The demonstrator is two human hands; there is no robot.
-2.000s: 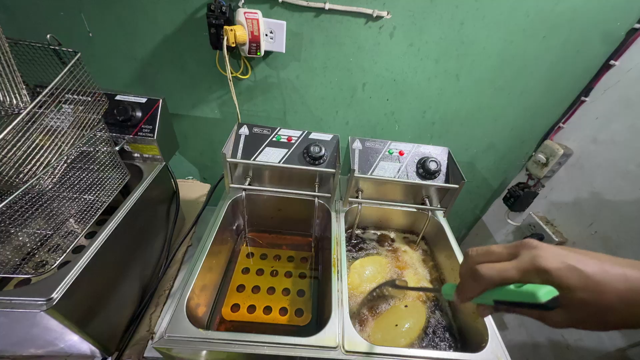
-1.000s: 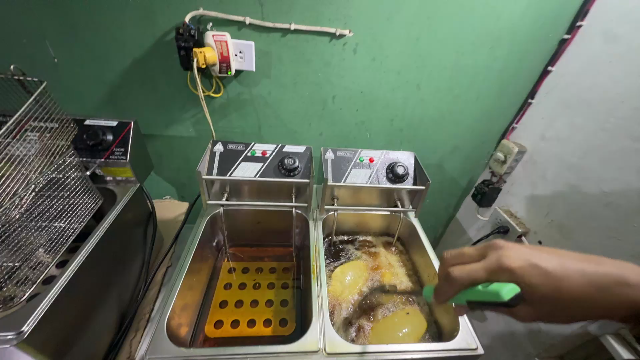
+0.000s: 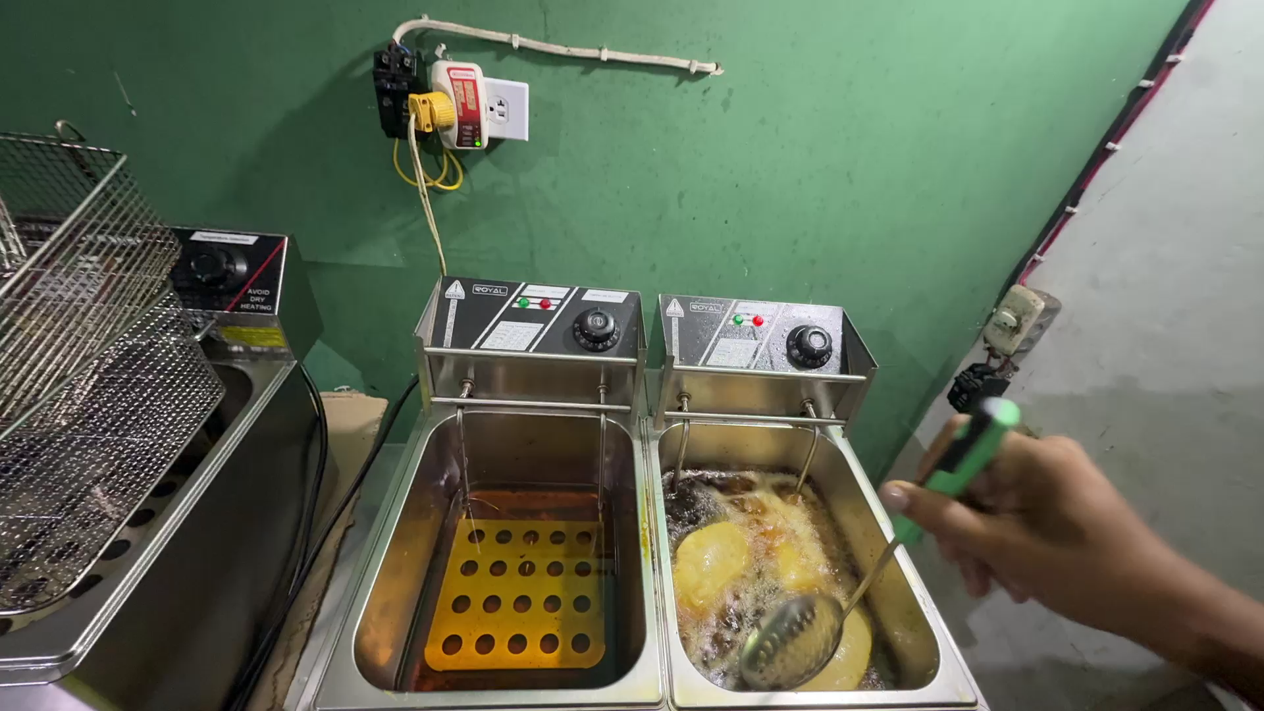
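My right hand [image 3: 1027,533] grips the green and black handle of a metal slotted spoon [image 3: 795,642], coming in from the right edge. The spoon's perforated bowl is over the bubbling oil in the right basin of a double electric deep fryer [image 3: 908,583], partly covering a yellow fried piece [image 3: 849,657]. Another rounded yellow piece [image 3: 713,565] floats at the basin's left side, and a smaller one [image 3: 802,565] shows through the foam. My left hand is out of view.
The left fryer basin [image 3: 390,553] holds still oil over a perforated plate [image 3: 518,592]. Wire fry baskets [image 3: 89,395] sit on another fryer [image 3: 237,494] at the left. Black cables run beside it. A plugged-in adapter [image 3: 459,104] hangs on the green wall.
My right hand has tilted the spoon's handle upward. The spoon's bowl, largely in the oil earlier, now shows its perforated surface near the front of the basin.
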